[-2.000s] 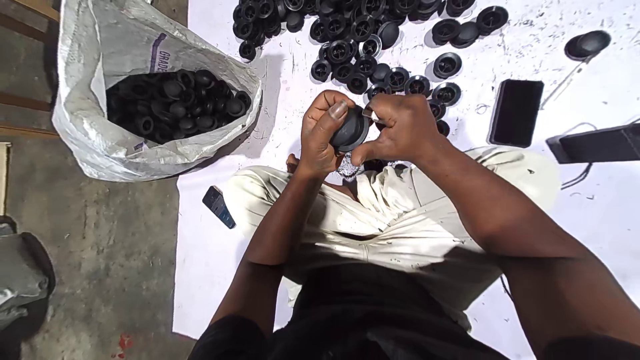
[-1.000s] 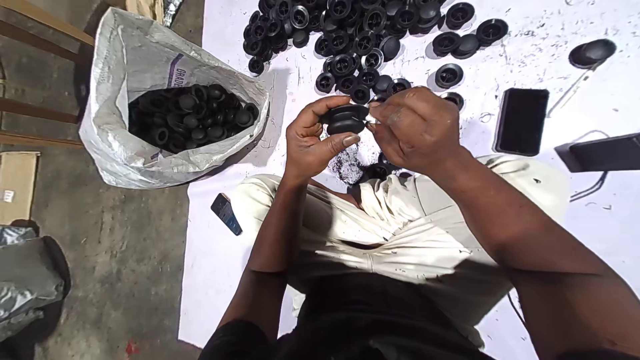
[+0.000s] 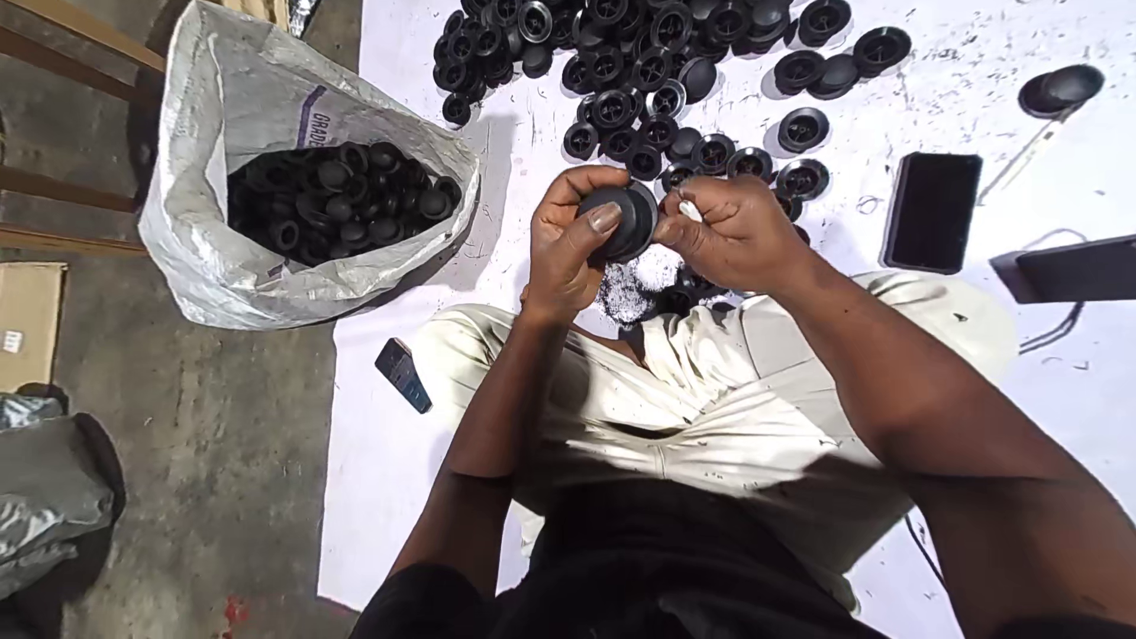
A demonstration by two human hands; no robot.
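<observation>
My left hand (image 3: pixel 568 235) grips a round black plastic cap (image 3: pixel 621 222), its thumb on the face and its fingers around the rim. At the cap's right edge, my right hand (image 3: pixel 732 226) pinches a small tool of which only a whitish end shows; the rest is hidden by the fingers. Beyond my hands lies a heap of similar black caps (image 3: pixel 652 67), many with a cross-shaped inside facing up. More caps and small pale shavings (image 3: pixel 626 297) lie just below my hands, by my lap. At the left, a white woven sack (image 3: pixel 204 257) holds many black caps.
A dark phone (image 3: pixel 934 211) lies on the white sheet (image 3: pixel 1047 426) at the right, with a black device (image 3: pixel 1078 271) and cable beyond. Another phone (image 3: pixel 404 374) lies by my left knee. A cap pair (image 3: pixel 1061 90) rests at the upper right. Grey bags (image 3: pixel 49 497) lie lower left.
The cap in my left hand has turned from edge-on one second ago to showing its round face. My right hand stays at its right side.
</observation>
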